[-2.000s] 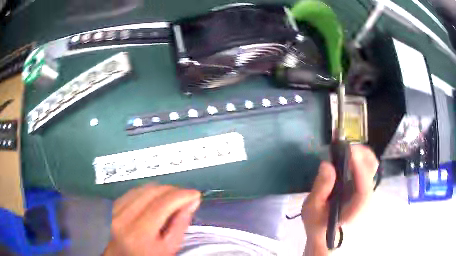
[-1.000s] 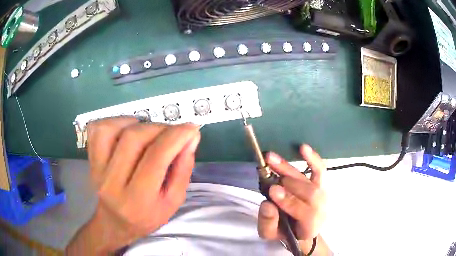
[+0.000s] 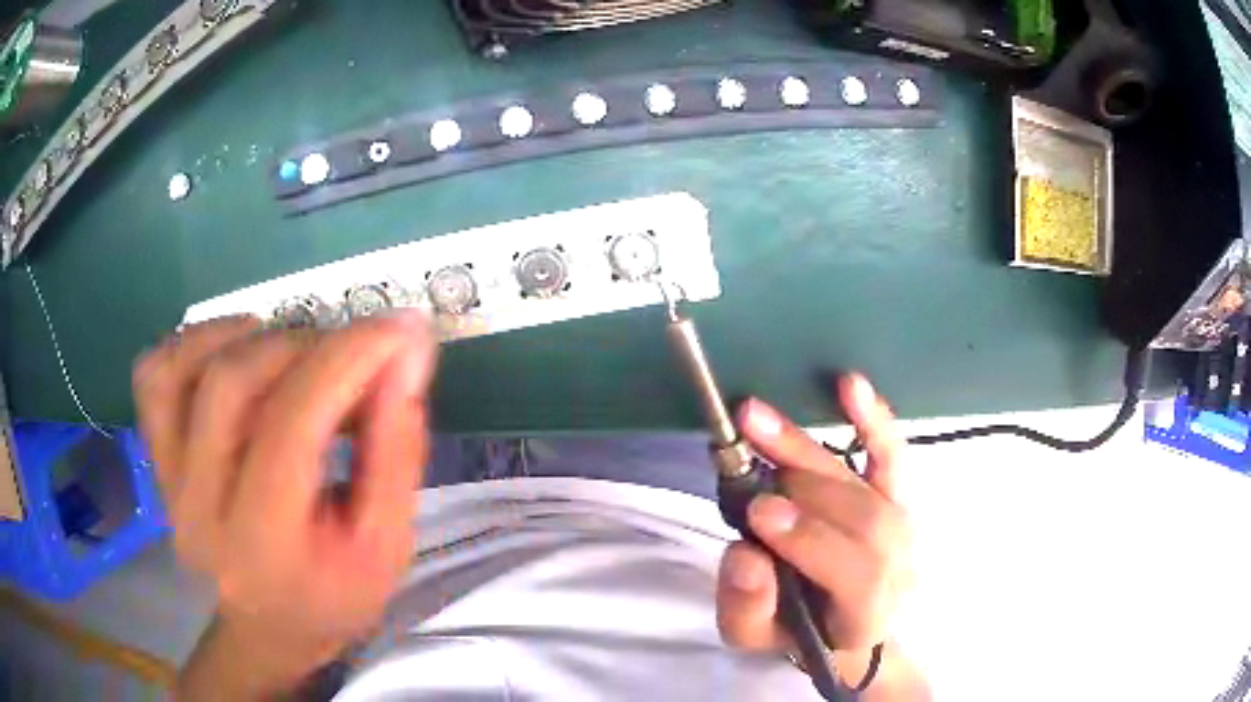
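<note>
A white light bar strip (image 3: pixel 591 292) with a row of round silver rings lies on the green mat. My right hand (image 3: pixel 823 528) holds the soldering iron (image 3: pixel 707 388) from below. The iron's tip touches or hovers just at the lower right of the strip's rightmost ring (image 3: pixel 634 257). My left hand (image 3: pixel 295 466) is blurred and curled, with its fingertips over the strip's lower left part, hiding some of it. Whether solder wire is between its fingers cannot be seen.
Behind lie a black strip with white discs (image 3: pixel 553 119), a loose disc (image 3: pixel 180 185) and a fan (image 3: pixel 590 17). Another light bar (image 3: pixel 135 85) and a solder spool (image 3: pixel 52 58) are left. A sponge tray (image 3: pixel 1061 206) stands right; the iron's cord (image 3: pixel 1015 433) crosses the bench's front edge.
The iron has come from the sponge tray to the strip's right ring. My left hand first came over the strip, then moved left, away from the iron's tip.
</note>
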